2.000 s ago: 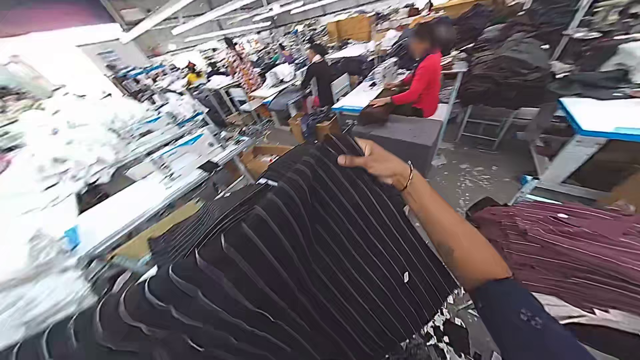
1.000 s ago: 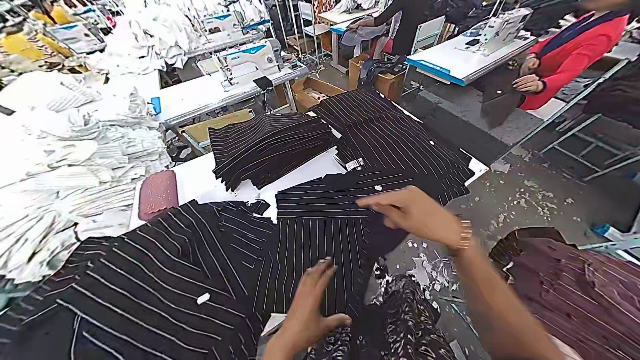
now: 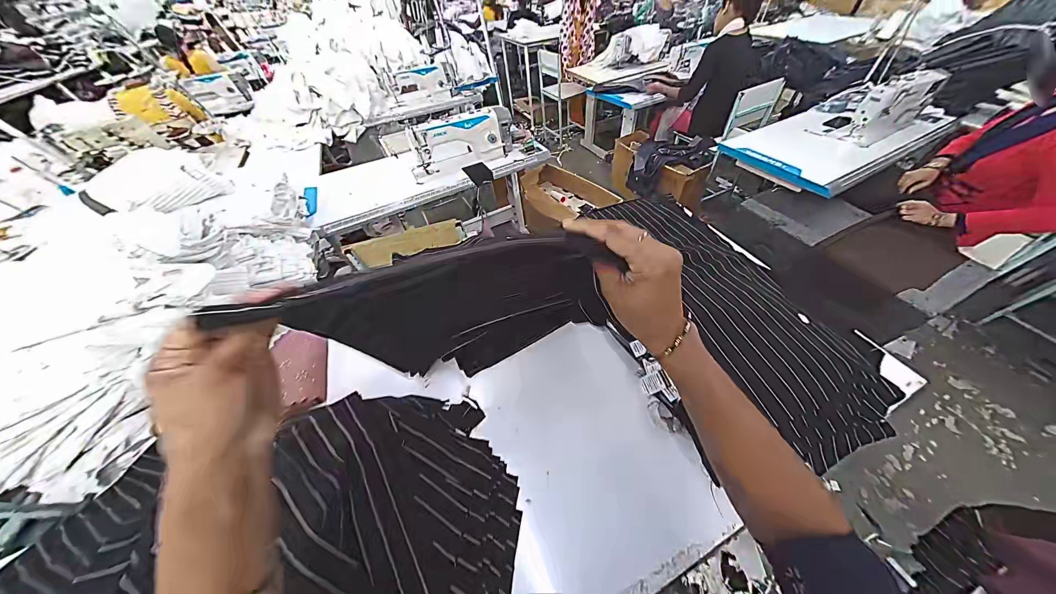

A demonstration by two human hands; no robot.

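Observation:
My left hand [image 3: 216,388], blurred, grips one end of a dark fabric piece [image 3: 445,289] at the left. At its other end, my right hand [image 3: 639,276] pinches the upper edge, so the piece hangs stretched between both hands above a white tabletop [image 3: 594,437]. Below and left lies a stack of black striped fabric pieces [image 3: 404,487]. Another black pinstriped stack [image 3: 759,330] rests on the table's right side, partly behind my right forearm. Small white labels [image 3: 652,375] show beside my right wrist. A dusty-red patterned item [image 3: 299,369] lies behind my left hand.
A white sewing machine [image 3: 462,140] stands on a bench beyond the table, with an open cardboard box [image 3: 569,194] beside it. White fabric heaps [image 3: 148,272] fill the left. A person in red [image 3: 1006,181] handles dark cloth at the right; a person in black [image 3: 718,82] sits farther back.
Both hands have risen from near the striped fabric and now hold a dark piece up between them. White tabletop shows where striped cloth lay one second ago.

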